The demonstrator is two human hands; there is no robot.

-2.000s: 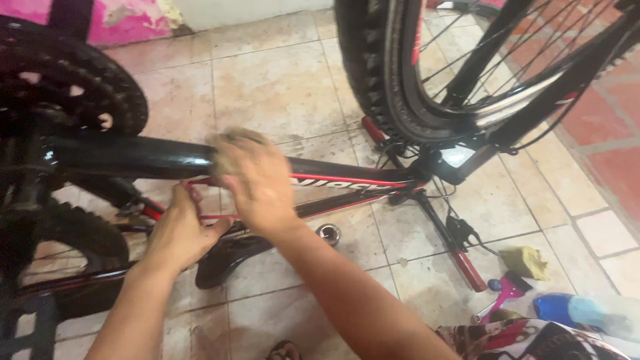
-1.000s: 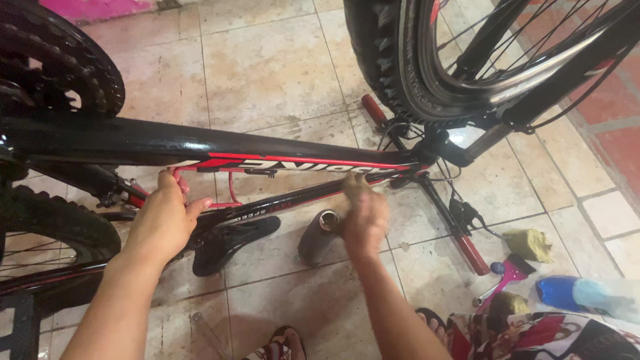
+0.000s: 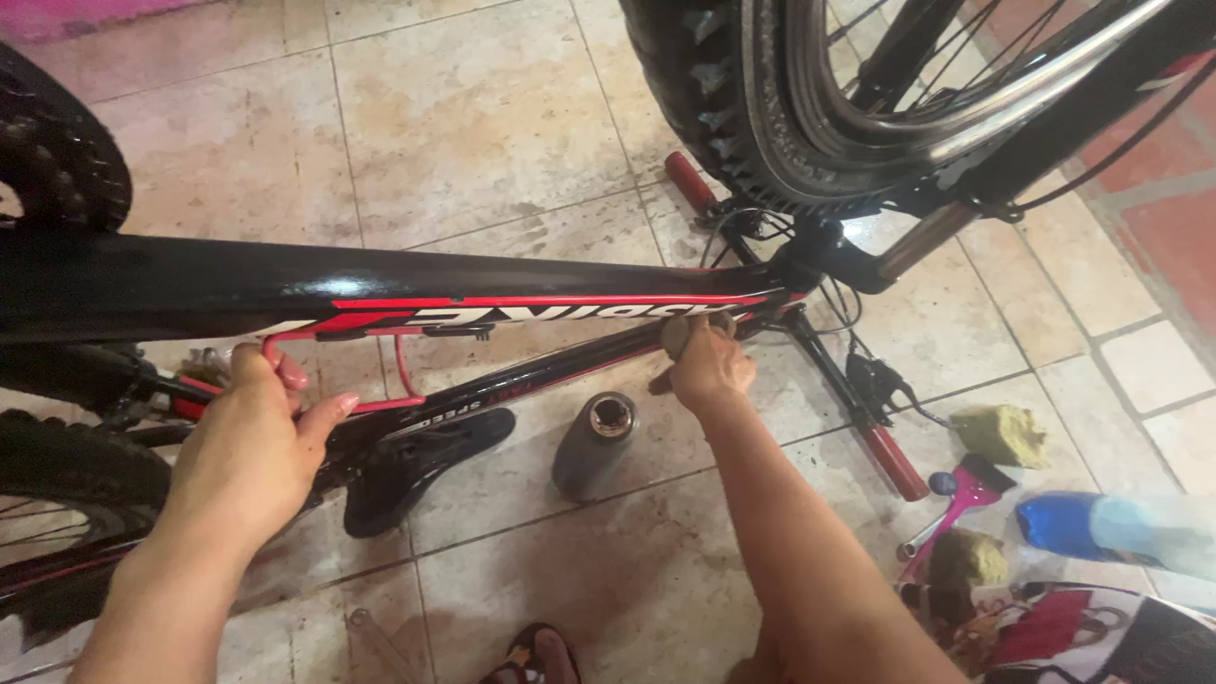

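An upside-down bicycle with a black frame tube [image 3: 228, 275] stands on the floor, its red wire bottle cage [image 3: 404, 369] fixed under that tube. My left hand [image 3: 256, 437] grips the cage's left end, with fingers around the red wire. In my right hand [image 3: 712, 361] is a dark, dirty cloth or sponge [image 3: 676, 337], pressed to the frame near where the two long tubes meet; its exact kind is hard to tell. Below the tubes, a dark grey open-topped bottle [image 3: 594, 451] stands on the tiles, left of my right hand. The black saddle [image 3: 380, 494] rests on the floor.
The knobby front tire [image 3: 693, 104] rises at the upper right. Handlebar grips [image 3: 898, 463] lie low near the floor. At the lower right are yellow sponge pieces [image 3: 997, 435], a pink-handled brush [image 3: 959, 499] and a blue bottle [image 3: 1054, 522]. A wrench [image 3: 380, 646] lies at the bottom.
My right hand has moved from the frame beside my left hand to the right, toward the front end of the bicycle. My left hand stays at the bottle cage.
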